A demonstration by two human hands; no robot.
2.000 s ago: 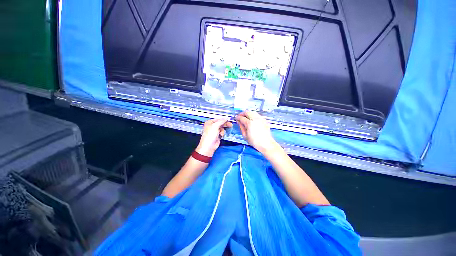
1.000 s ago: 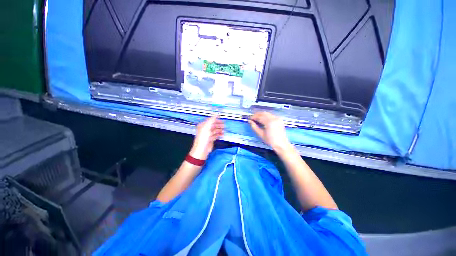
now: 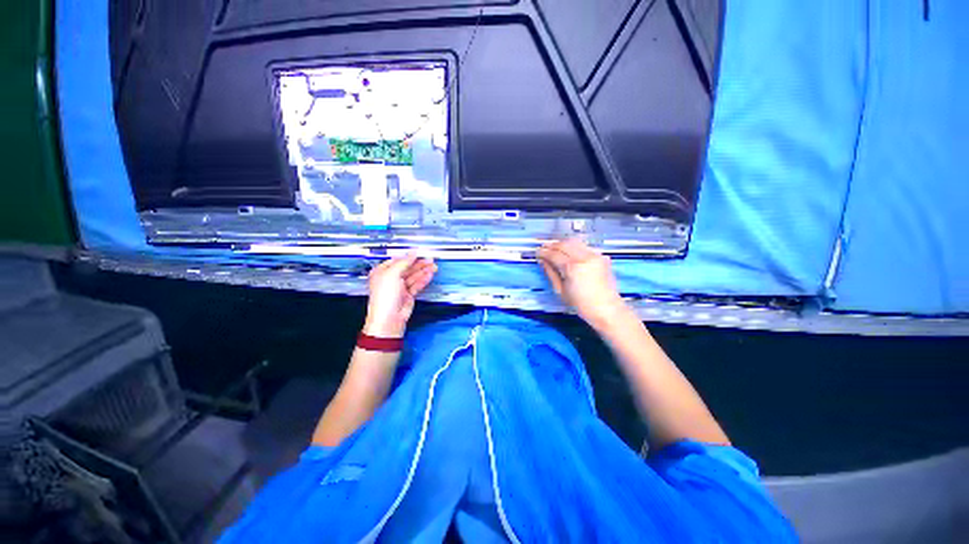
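A black TV panel module point(image 3: 531, 138) lies back side up. In its bright central plate point(image 3: 319, 186) sits a small green control board point(image 3: 371, 152). A white ribbon cable point(image 3: 375, 197) runs from it down to the bottom metal rail point(image 3: 468, 224). A thin white edge board point(image 3: 319, 251) runs along the near edge. My left hand point(image 3: 395, 292) has its fingertips at this strip, below the cable. My right hand point(image 3: 579, 278) has bent fingertips at the strip's right end. Whether either hand grips it cannot be told.
A light-blue padded pallet point(image 3: 781, 181) surrounds the panel. A metal line edge rail point(image 3: 733, 313) runs between the panel and me. A green surface point(image 3: 23, 138) is at far left. Grey equipment point(image 3: 80, 340) stands at lower left.
The panel and pallet have shifted left in view. My hands have moved farther apart along the near edge, the right one now at the strip's right end. The white cable shows more clearly.
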